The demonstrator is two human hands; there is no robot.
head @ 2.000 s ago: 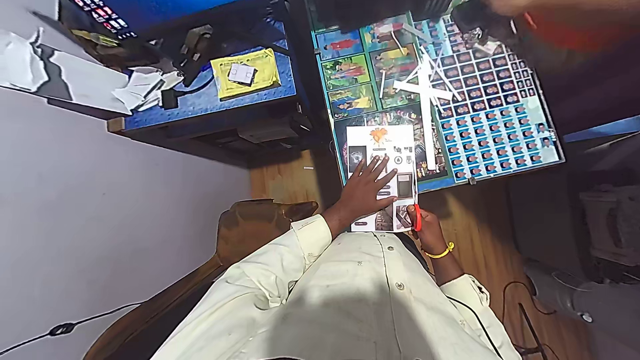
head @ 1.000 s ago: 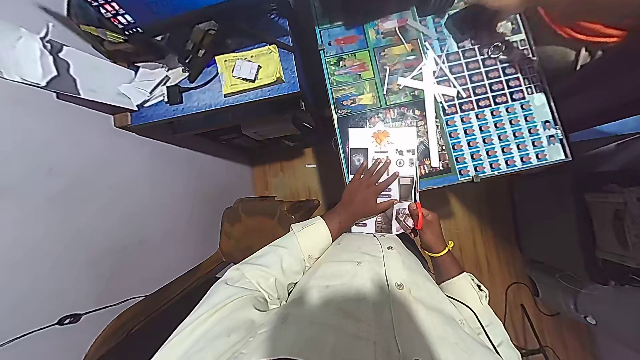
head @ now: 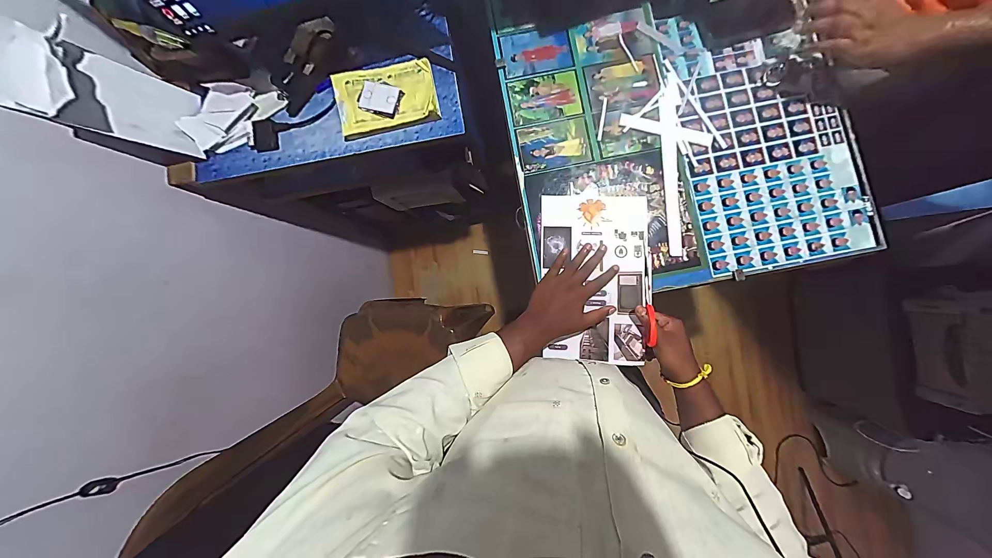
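A printed white sheet (head: 593,213) with an orange motif and small pictures lies over the near edge of the photo-covered table. My left hand (head: 570,298) rests flat on it, fingers spread. At the sheet's right edge, my right hand (head: 670,341) grips red-handled scissors (head: 652,325); their blades point away from me along that edge, and whether they are apart cannot be told. White paper strips (head: 671,186) lie in a loose pile beyond the sheet, on top of the pictures.
Rows of portrait photos (head: 767,217) cover the table's right part. Another person's hand (head: 860,31) is at the far right. On the blue desk at left are a yellow packet (head: 422,89) and paper scraps (head: 225,116). A brown chair (head: 387,337) stands left of me.
The other person's hand at the far right has shifted. My left hand stays flat on the sheet, and my right hand keeps the scissors at its right edge.
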